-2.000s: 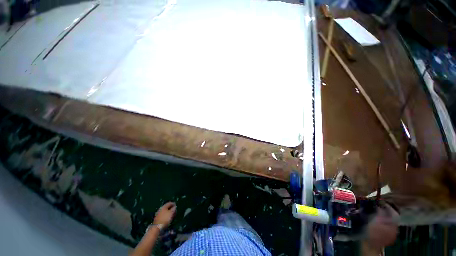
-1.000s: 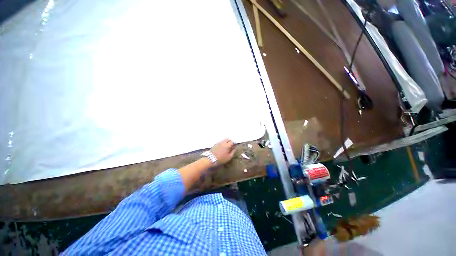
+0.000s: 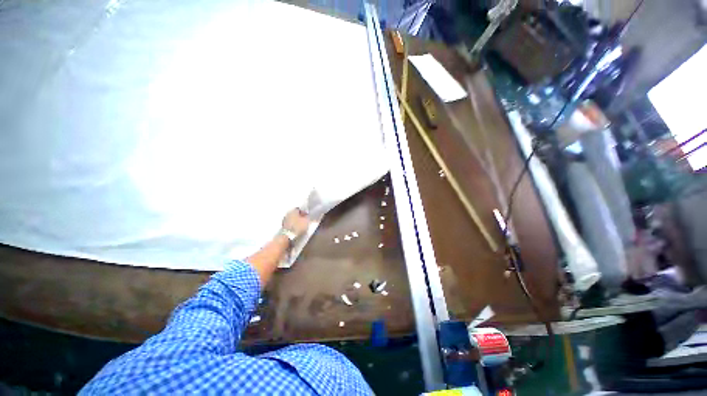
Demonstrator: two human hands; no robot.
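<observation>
A wide white sheet [image 3: 186,131] covers the brown table on the left and centre. My left hand [image 3: 294,223] grips its near right corner, which is lifted and folded back, so the brown table top shows beneath. A long silver cutting rail [image 3: 405,186] crosses the table just right of the sheet, with a blue end and a red-and-white labelled part [image 3: 491,342] at the near edge. My right hand is not in view.
On the brown table [image 3: 465,263] right of the rail lie two thin wooden sticks [image 3: 457,192], a white card [image 3: 438,77] and shears [image 3: 512,254] with dark handles. Small white scraps [image 3: 346,298] lie near the table edge. Pale rolls [image 3: 608,205] stand beyond the table at the right.
My left hand has moved up and left from the sheet's edge and now holds its corner folded back. The feather duster has gone out of view. The view has shifted.
</observation>
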